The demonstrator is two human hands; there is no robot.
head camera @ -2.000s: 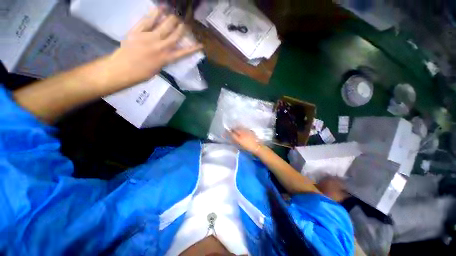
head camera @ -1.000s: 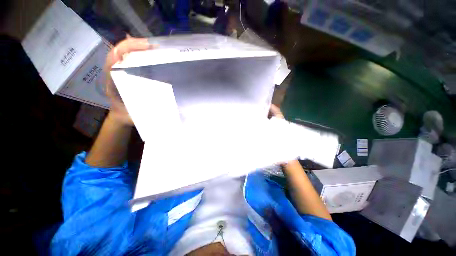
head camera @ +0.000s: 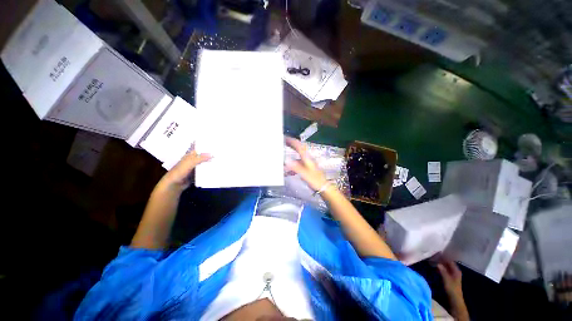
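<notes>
A white product box stands in front of me at the centre, its near face blank and overexposed. My left hand holds its lower left edge, with the thumb on the face. My right hand is at its right side, fingers spread over the bubble bag; whether the fingertips touch the box is unclear. A small brown accessory box full of dark parts stands right of the bag.
White boxes stand at the left. Printed leaflets with a black cable lie behind. Small cards, a round ribbed device and more white boxes are at the right. Another person's hand is by those boxes.
The box was open towards me with its flaps out; now a plain closed-looking face shows, lower down. The bubble bag and accessory box are visible again. The other person's hand has appeared.
</notes>
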